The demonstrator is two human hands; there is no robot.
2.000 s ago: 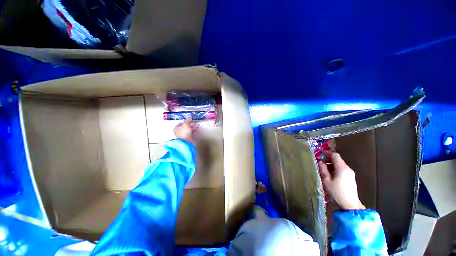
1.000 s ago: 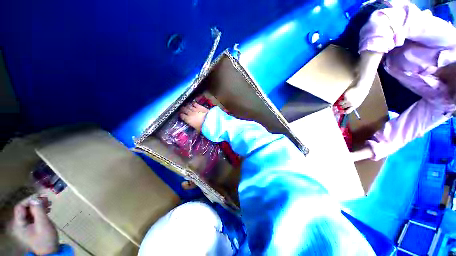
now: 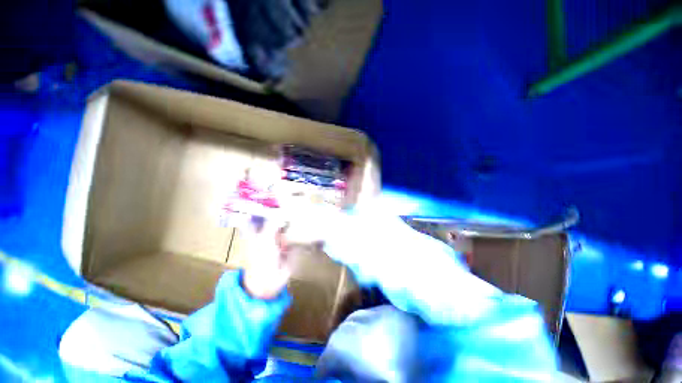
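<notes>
The packing carton (image 3: pixel 142 217) stands open in front of me. Bagged pumps (image 3: pixel 314 170), dark with red ends, lie side by side at its far right corner. My right hand (image 3: pixel 303 221) reaches in from the right over the carton, blurred and overexposed. My left hand (image 3: pixel 265 262) is beside it, lower and to the left. A blurred bagged pump with a red part (image 3: pixel 254 196) is at the fingers of both hands; which hand grips it is hard to tell, but both seem to touch it.
The supply carton (image 3: pixel 516 262) stands open at the right, partly behind my sleeve. A scrap carton (image 3: pixel 336 52) with grey-black and white plastic is beyond the packing carton. A green frame (image 3: pixel 598 56) is at upper right. A pale carton flap (image 3: pixel 606 344) is at lower right.
The view has swung back from the supply carton to the packing carton. My right hand has left the supply carton and is now over the packing carton with red bagged goods, beside my left hand.
</notes>
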